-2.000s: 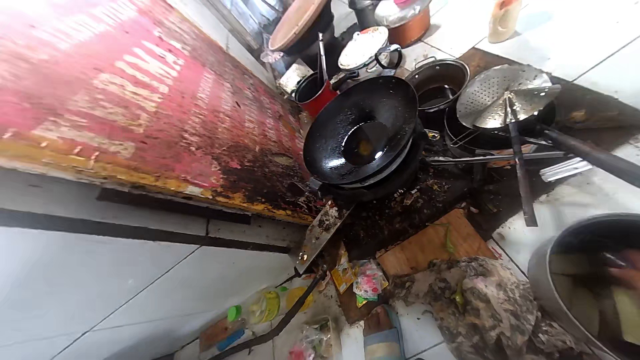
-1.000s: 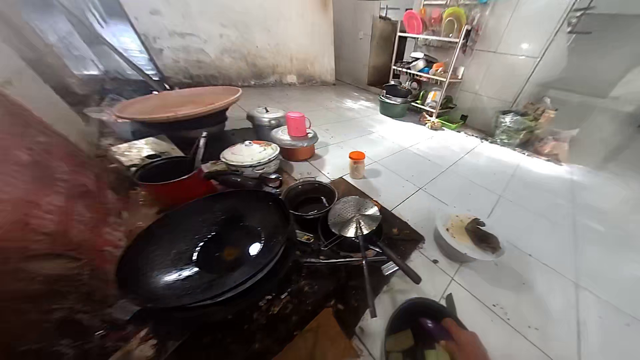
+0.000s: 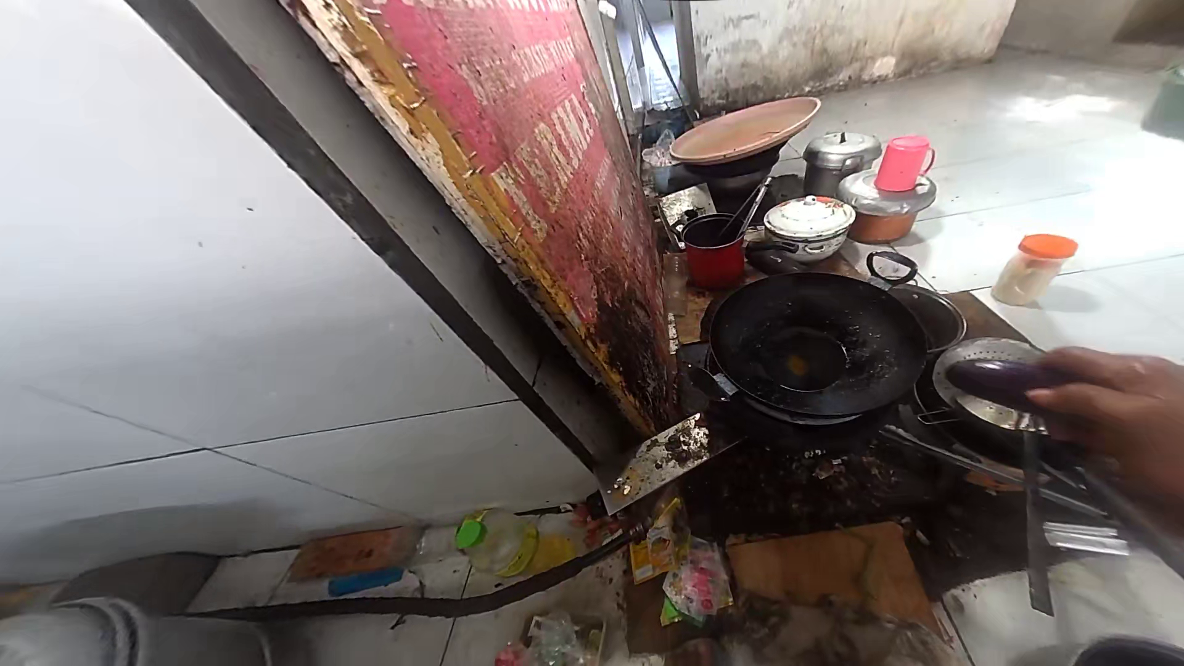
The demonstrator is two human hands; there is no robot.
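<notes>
One of my hands, seemingly the right hand point(image 3: 1124, 412), enters from the right edge, its fingers shut on a dark purple eggplant point(image 3: 1004, 384). It is held above a perforated metal skimmer point(image 3: 985, 356), whose long handle points down toward the floor. Left of the hand, a black wok point(image 3: 819, 347) rests over another dark pan on the stove, with a small yellowish spot in its middle. Part of a dark pot point(image 3: 1124, 652) shows at the bottom right corner. My left hand is not in view.
A worn red board point(image 3: 564, 148) leans at the wall. Behind the wok stand a red pot point(image 3: 714, 264), a white lidded pot point(image 3: 809, 222), a pink mug point(image 3: 904, 164) and an orange-lidded jar point(image 3: 1031, 271). A dark hose point(image 3: 481, 606), an oil bottle point(image 3: 499, 544) and a wooden board point(image 3: 832, 564) lie low.
The hand was down at the pot at the lower right a second ago; now it is raised beside the wok, holding the eggplant. The view has swung strongly left.
</notes>
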